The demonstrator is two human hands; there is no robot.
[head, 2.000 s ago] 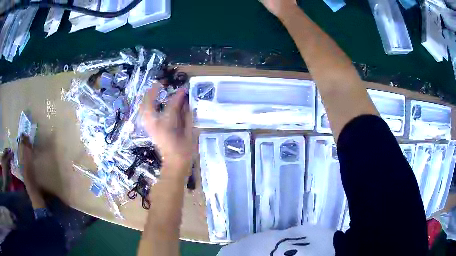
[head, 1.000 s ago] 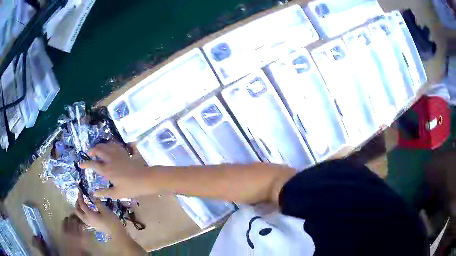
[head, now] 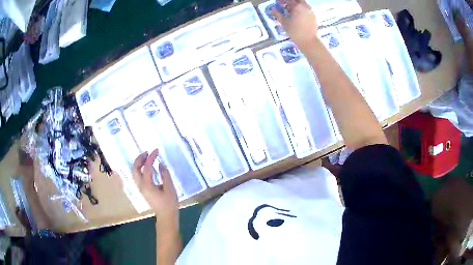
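Observation:
Whitish translucent trays lie in two rows on the brown table; one front tray [head: 233, 114] has a bluish piece in its end recess and long pale items in its slots. My right hand [head: 298, 21] reaches over the recess end of a back-row tray [head: 337, 9]; its fingers are bent down and what they hold is unclear. My left hand [head: 155, 181] is over the front trays at the left, fingers spread, with a pale glare between them; I cannot tell whether it holds something.
A pile of clear bags and black cables [head: 65, 145] lies left of the trays. A black bundle [head: 419, 44] is at the far right. The dark green surface [head: 119, 31] runs beyond the table, with pale packs [head: 75, 20]. A red box [head: 430, 145] stands at the right.
The view has shifted right. My right hand has left the pile and reached to the back-row tray. My left hand has moved from the pile to over the front trays.

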